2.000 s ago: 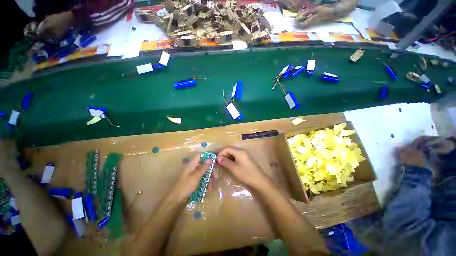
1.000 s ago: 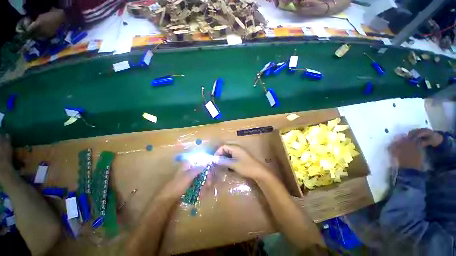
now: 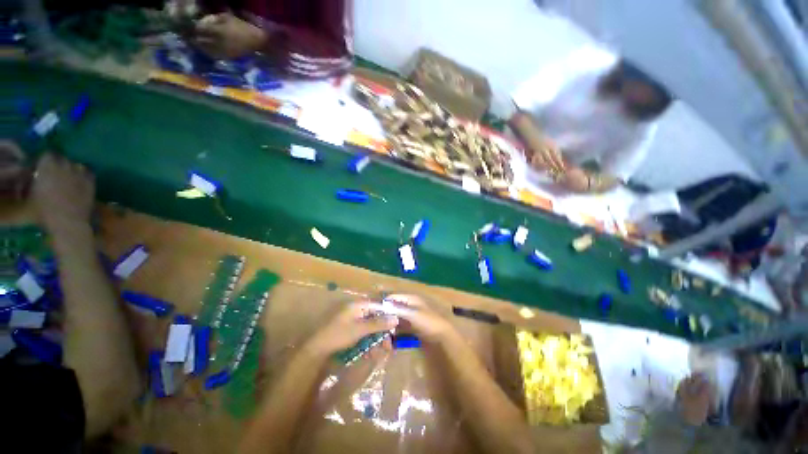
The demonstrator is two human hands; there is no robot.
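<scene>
My left hand (image 3: pixel 347 324) is closed on a green circuit board strip (image 3: pixel 364 348), which slants down to the left below the fingers. My right hand (image 3: pixel 423 317) meets it at the fingertips; a small pale piece shows between them, too blurred to name. A blue battery (image 3: pixel 407 342) shows just under my right hand; whether the fingers hold it is hard to tell. More circuit board strips (image 3: pixel 245 330) lie to the left of my hands.
A box of yellow pieces (image 3: pixel 558 376) is at right, a black stick (image 3: pixel 475 314) beyond my hands. Blue batteries (image 3: pixel 180 348) lie at left near another person's arm (image 3: pixel 87 293). The green conveyor belt (image 3: pixel 292 209) crosses beyond the bench with scattered cells. People work across it.
The view has tilted, so the belt now slopes down to the right. A blue battery now shows under my right hand. The bright glare at my fingertips has gone.
</scene>
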